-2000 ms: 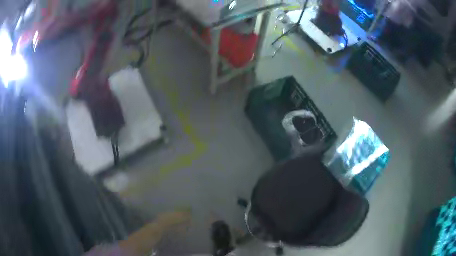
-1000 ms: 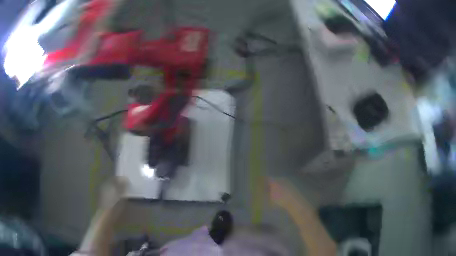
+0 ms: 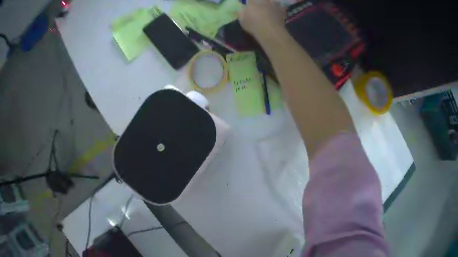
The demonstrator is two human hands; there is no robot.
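A projector (image 3: pixel 164 146) stands on the white bench (image 3: pixel 236 201) near its left edge, black rounded end with its centre dot facing up. My right hand (image 3: pixel 261 17) reaches to the top of the view, beside the red-and-black teach pendant (image 3: pixel 324 37) and over a dark object. Its fingers are small and partly cut off, so I cannot tell whether they grip anything. My left hand is not in view.
A phone (image 3: pixel 170 41), yellow-green notes (image 3: pixel 243 83), a blue pen (image 3: pixel 266 93) and tape rolls (image 3: pixel 208 72) (image 3: pixel 374 92) lie on the bench. Limp clear film (image 3: pixel 286 165) lies beside my forearm. A green crate (image 3: pixel 439 123) is at far right.
The view has swung from the floor, chair and red robot arm to the bench top. My right arm now reaches up across the bench; my left hand has left the view.
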